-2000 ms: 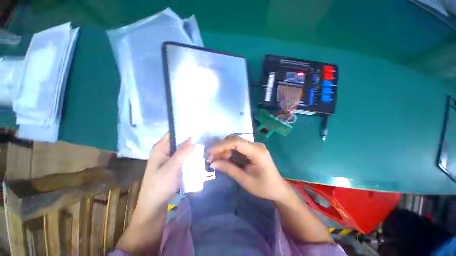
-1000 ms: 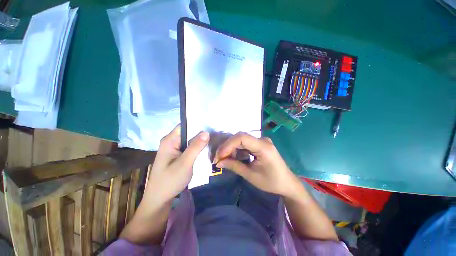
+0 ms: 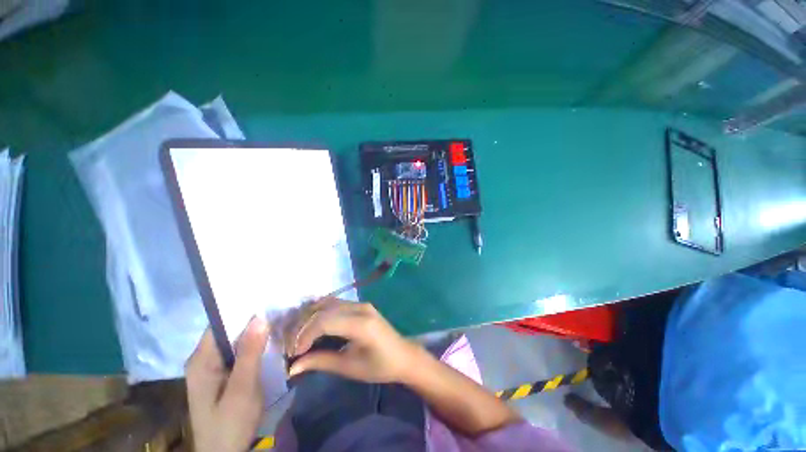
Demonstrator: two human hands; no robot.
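Note:
The screen panel (image 3: pixel 261 225) is held tilted over the bench's near edge, its white, glaring back up with a dark border. My left hand (image 3: pixel 228 384) grips its lower left edge, thumb on top. My right hand (image 3: pixel 353 344) has thumb and fingers pinched together at the panel's lower edge; what lies between the fingertips is hidden. The black tester (image 3: pixel 376 190) lies right of the panel with a small red light on. Its coloured jumper wires (image 3: pixel 406 199) run to the green adapter board (image 3: pixel 396 249). A thin dark strip shows between the adapter board and the panel.
Translucent bags (image 3: pixel 133 238) lie under and left of the panel, with another white stack (image 3: pixel 11 256) at the far left. A black frame (image 3: pixel 695 190) lies far right. A person in blue (image 3: pixel 733 362) is at the lower right, near a red object (image 3: pixel 574 324). A wooden rail (image 3: pixel 106 428) is lower left.
The view has shifted right, so the bench things appear further left and more of the black frame and the person in blue shows. Both hands remain at the panel's lower edge.

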